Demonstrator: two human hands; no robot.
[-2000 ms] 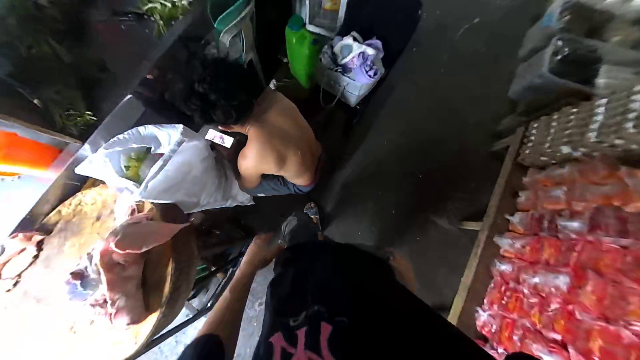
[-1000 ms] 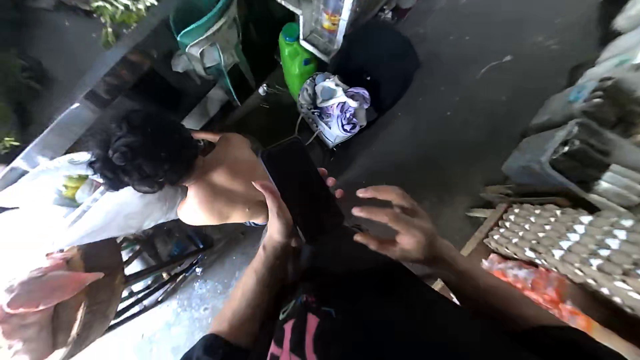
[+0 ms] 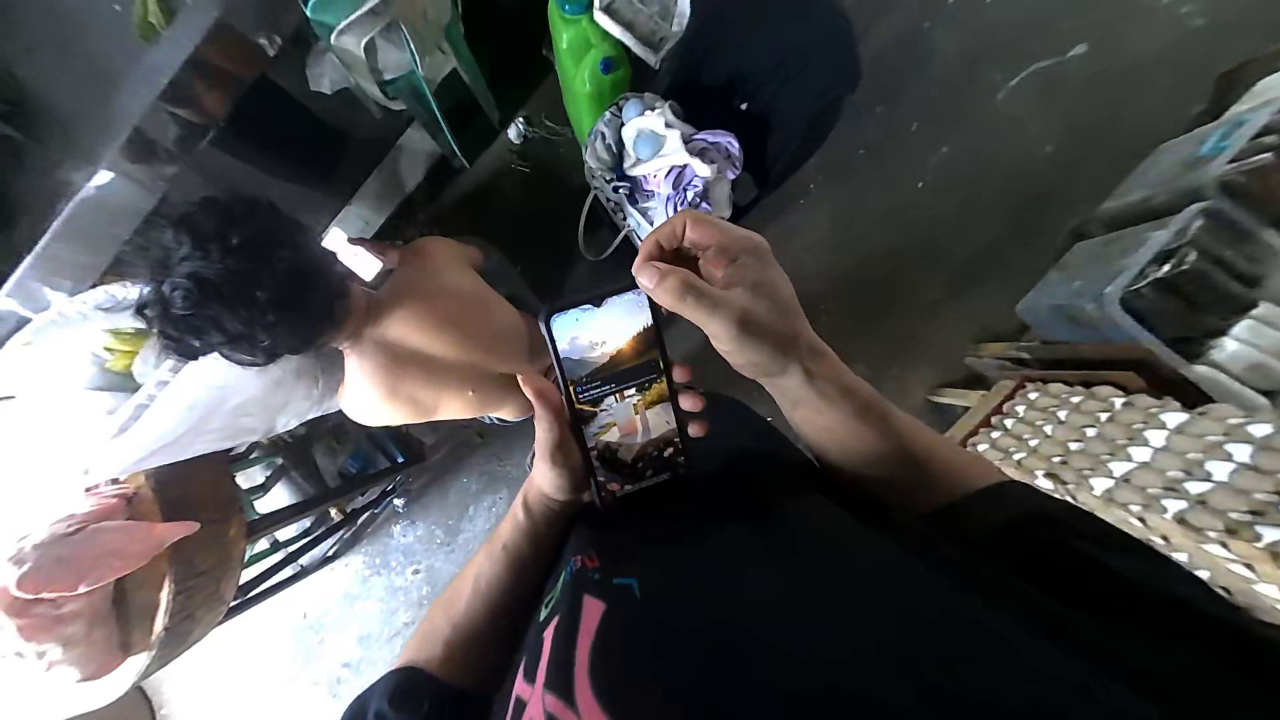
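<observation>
A smartphone [image 3: 620,395] with its screen lit lies in my left hand [image 3: 560,445], the thumb along one edge and the fingertips showing at the other. The screen shows a landscape picture with some writing. My right hand [image 3: 715,290] is raised at the phone's top right corner, fingers curled and thumb near the index finger; whether it touches the phone I cannot tell. Just beyond that hand stands a basket holding purple and white cloth [image 3: 675,175].
A shirtless person [image 3: 430,340] sits at the left with a lit phone [image 3: 352,255]. Pink raw meat [image 3: 90,560] lies on a round wooden block [image 3: 205,550]. Stacked egg trays [image 3: 1150,470] and a grey plastic crate [image 3: 1090,290] are at the right. A green jug [image 3: 590,70] stands ahead.
Two seconds ago both hands hung low without a phone in sight. A second ago the phone's screen was dark; now it is lit. My right hand has moved up and its fingers have curled.
</observation>
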